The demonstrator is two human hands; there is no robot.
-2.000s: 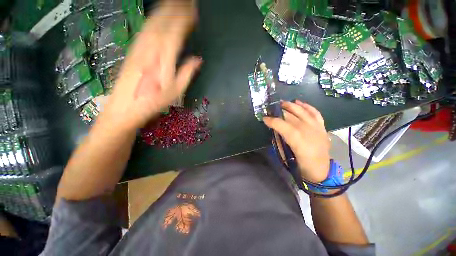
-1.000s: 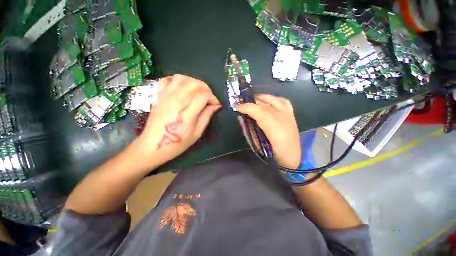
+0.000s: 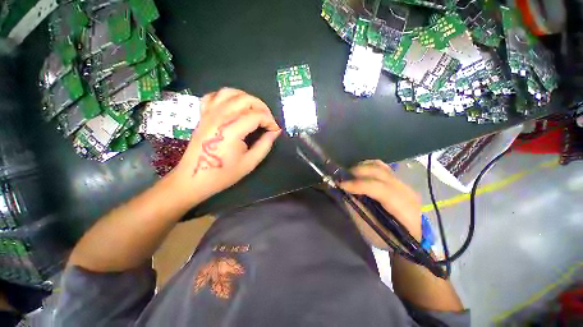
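Observation:
A green and silver-white circuit board (image 3: 299,105) lies singly on the dark mat. My left hand (image 3: 224,150), with a red mark on its back, is just left of its near end. Thumb and forefinger are pinched at the board's corner on a tiny dark-red component (image 3: 279,131), barely visible. My right hand (image 3: 383,195) holds a soldering iron (image 3: 345,177) whose tip area reaches the board's near edge; exact contact is unclear. A second thin metal tip shows beside it. The pile of red components (image 3: 167,155) is partly hidden behind my left hand.
Overlapping boards (image 3: 115,70) stand at left, with pale boards (image 3: 171,115) beside my left hand. More boards (image 3: 441,64) fan out at right. A black cable (image 3: 473,217) loops past the bench edge, near a white tray (image 3: 470,156). An orange-white ring (image 3: 537,16) is far right.
My left hand has come from the far side down to the board's near end. The iron, earlier lying over the board, has swung down and right, uncovering the board. The red pile is now mostly covered.

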